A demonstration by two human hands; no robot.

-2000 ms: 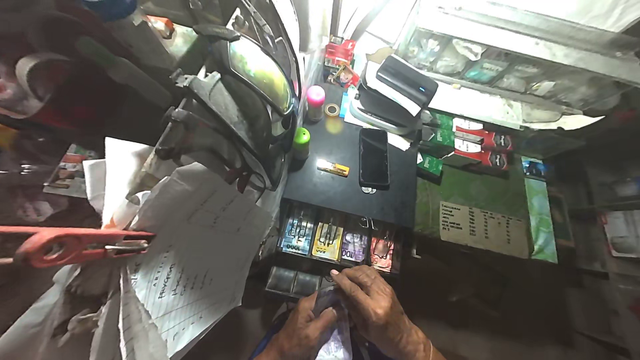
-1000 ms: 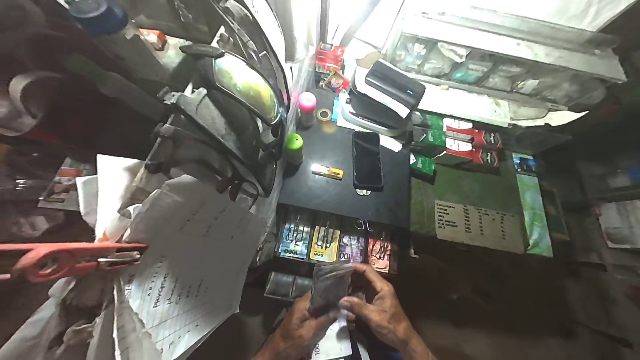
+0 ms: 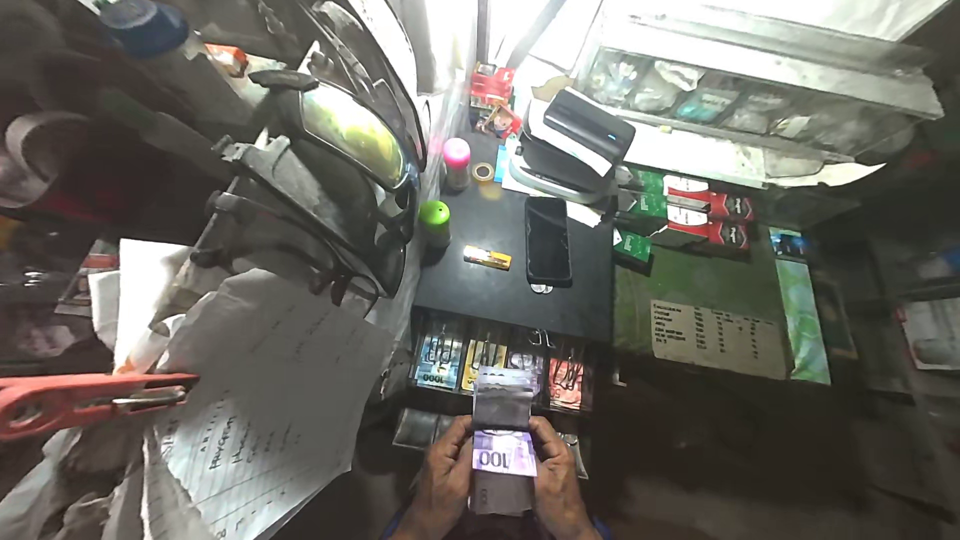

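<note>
Several purple 100 banknotes (image 3: 504, 453) are spread between my two hands at the bottom centre. My left hand (image 3: 448, 478) grips their left edge and my right hand (image 3: 556, 480) their right edge. Just beyond is an open cash drawer (image 3: 418, 330) with compartments of banknotes under wire clips: blue 1000 notes (image 3: 437, 364), yellow notes (image 3: 480, 358), purple notes partly hidden by those in my hands, and red-orange notes (image 3: 566, 381). Lower dark compartments (image 3: 416, 429) lie beside my left hand; coins (image 3: 570, 441) show near my right.
On the black top (image 3: 480, 292) lie a smartphone (image 3: 548, 241), coins (image 3: 541, 288), a yellow lighter (image 3: 487, 258), a roll of tape (image 3: 482, 173) and green-capped (image 3: 435, 223) and pink-capped (image 3: 456, 163) containers. Cigarette packs (image 3: 690, 206) are at right; handwritten papers (image 3: 277, 390) and a red clamp (image 3: 90, 401) at left.
My hands, close together around a folded bundle before, have moved apart to its two sides. The notes are now spread out, with a purple 100 face showing.
</note>
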